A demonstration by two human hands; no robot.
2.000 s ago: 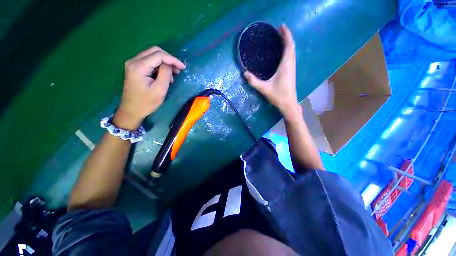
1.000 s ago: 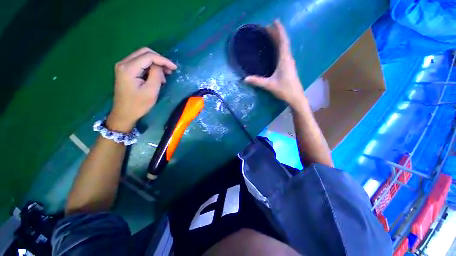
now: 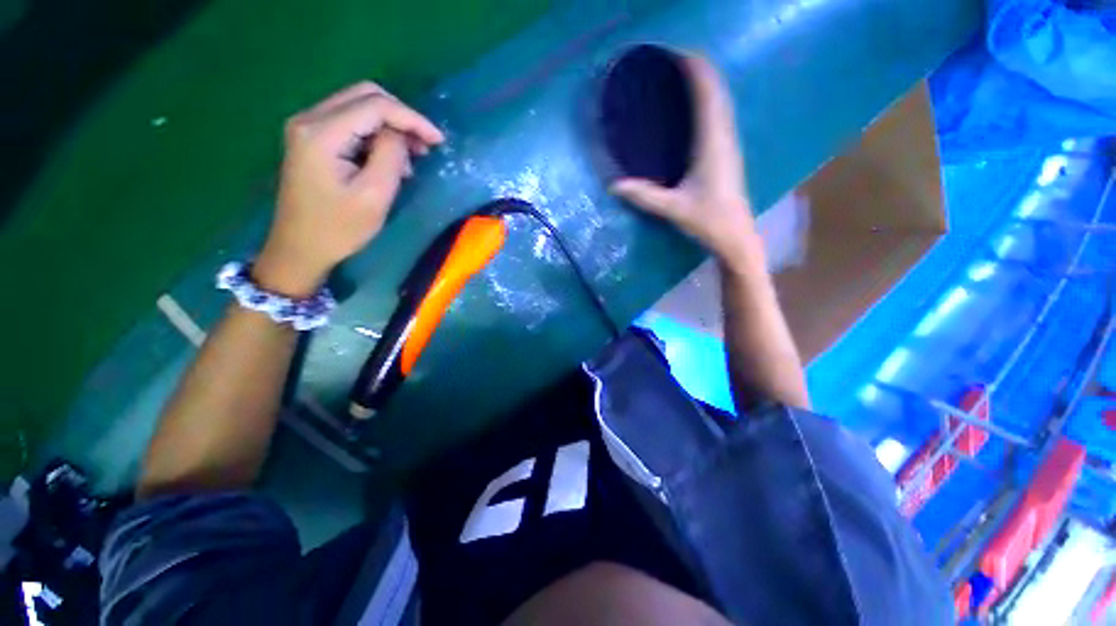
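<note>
A round black screw tray (image 3: 646,116) is in my right hand (image 3: 710,184), held by its rim above the green bench. The tray is blurred, so its contents cannot be made out. My left hand (image 3: 349,177) hovers over the bench with its fingers curled and thumb near the fingertips. Whether it pinches something tiny cannot be told. The orange and black electric screwdriver (image 3: 438,300) lies on the bench between my forearms, its bit towards the lower left.
The screwdriver cord (image 3: 569,261) runs to my clothing. Pale specks lie on the green bench (image 3: 514,147). An open cardboard box (image 3: 863,232) is beyond the bench edge at right. Black parts (image 3: 67,526) are at lower left. Pale tape strips (image 3: 184,320) mark the bench.
The tray has blurred and its opening looks darker, while my right hand stays on its rim. My left hand has moved slightly up in the picture, its fingers still curled.
</note>
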